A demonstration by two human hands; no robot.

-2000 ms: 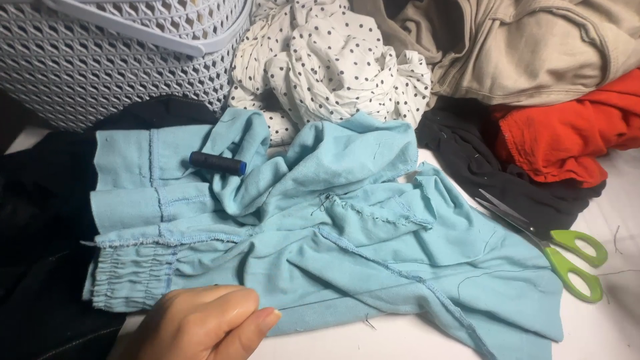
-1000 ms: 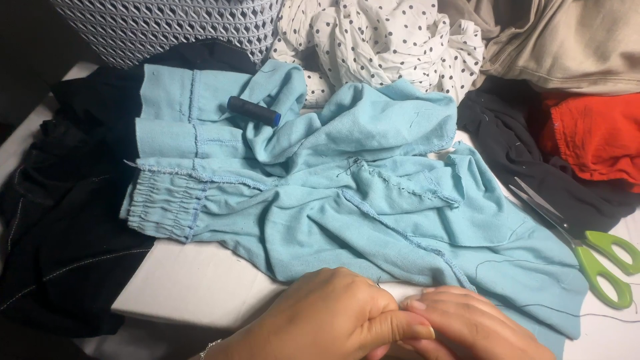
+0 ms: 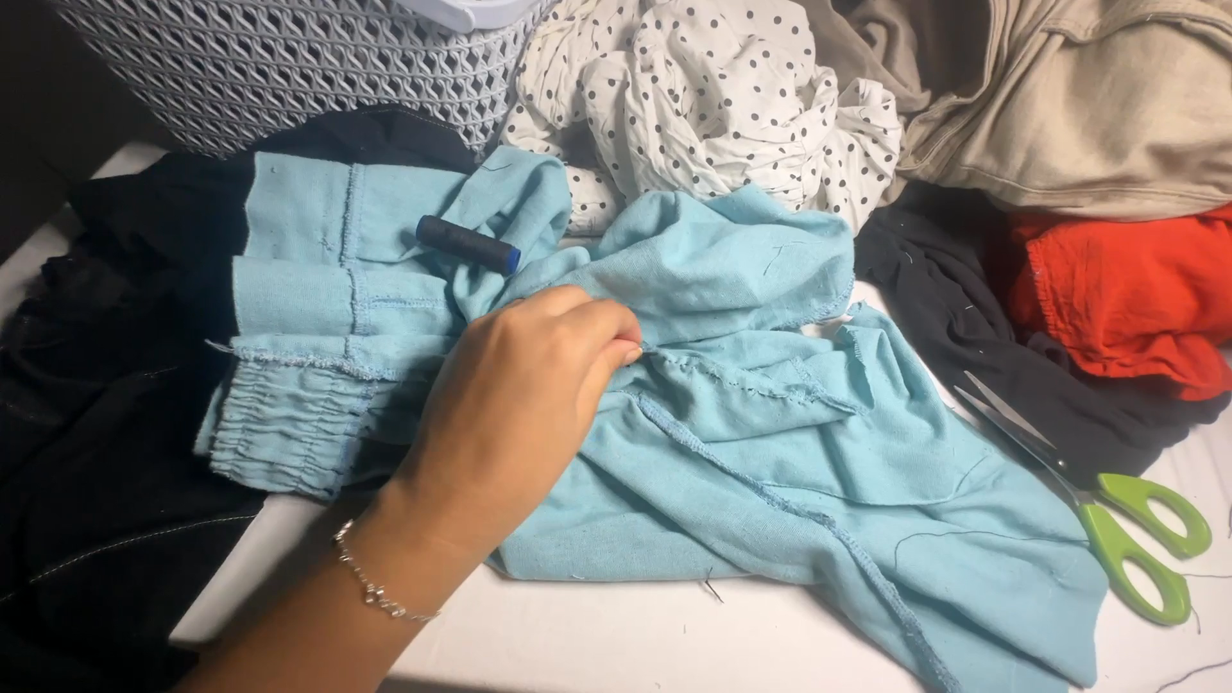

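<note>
My left hand (image 3: 539,395), with a chain bracelet on the wrist, reaches over the light blue garment (image 3: 712,539). Its thumb and forefinger are pinched together at the end of a stitched seam; whether they grip cloth or loose thread ends is too small to tell. Beyond the hand, a dark thread spool (image 3: 468,244) lies on the garment, whose gathered elastic part (image 3: 279,423) is at the left. Scissors with green handles (image 3: 1121,539) rest partly spread at the garment's right edge. A loose dark thread (image 3: 972,534) crosses the cloth. My right hand is out of view.
A grey plastic woven-pattern basket (image 3: 318,72) stands at the back left. Polka-dot cloth (image 3: 712,96), beige cloth (image 3: 1126,106), red cloth (image 3: 1136,298) and dark cloth (image 3: 972,279) are piled behind and right. Black cloth (image 3: 106,414) covers the left side of the white surface (image 3: 539,635).
My left hand has moved up from the near edge onto the garment's seam. My right hand, beside it one second ago, has left the view.
</note>
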